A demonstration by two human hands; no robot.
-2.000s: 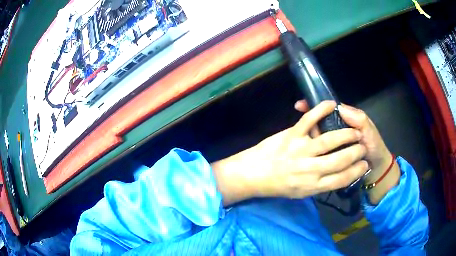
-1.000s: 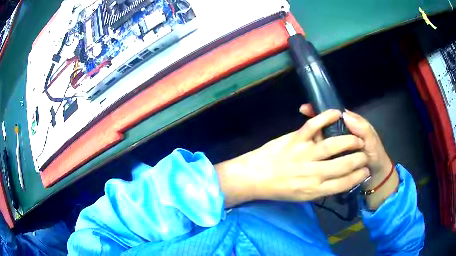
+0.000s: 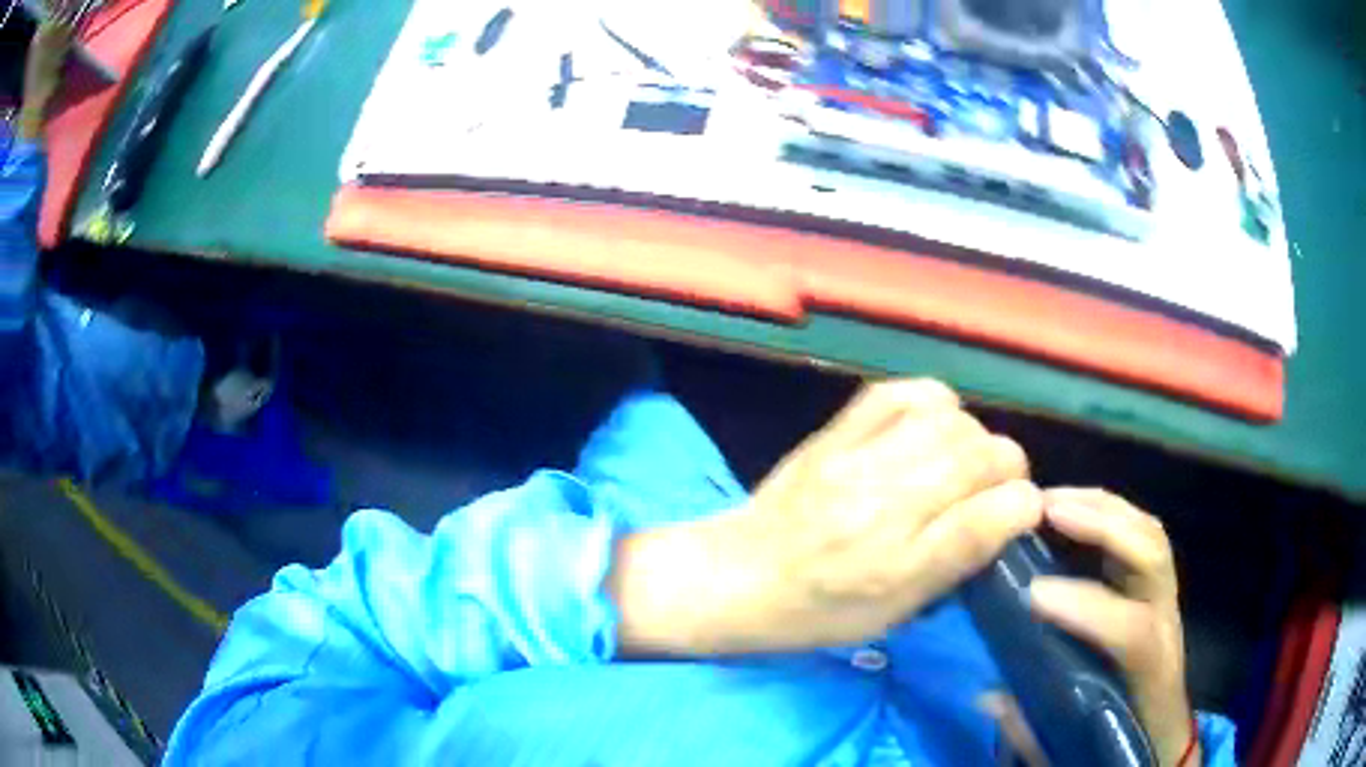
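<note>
My right hand (image 3: 1124, 607) is shut on the black electric screwdriver (image 3: 1064, 667) near the lower right edge. My left hand (image 3: 854, 517) is curled over the tool's front end; its fingertips meet near my right fingers. The metal bit is hidden, and I cannot tell what the left fingers hold. Both hands are in front of the bench edge, away from the unit. The white rear chassis panel (image 3: 495, 143) lies on the orange-red foam pad (image 3: 599, 247). It carries a blue motherboard (image 3: 959, 98) with a blurred black fan (image 3: 1034, 27).
The green-matted bench (image 3: 277, 195) runs across the top. A white brush (image 3: 255, 98) and dark rods (image 3: 158, 113) lie at the left. Another person's blue sleeve (image 3: 113, 390) shows at the far left. Another red-edged unit (image 3: 1311, 674) is at the lower right.
The view has swung left, so the chassis appears farther right. The screwdriver has come off the chassis corner and now sits lower, toward me. My left hand has shifted to its front end.
</note>
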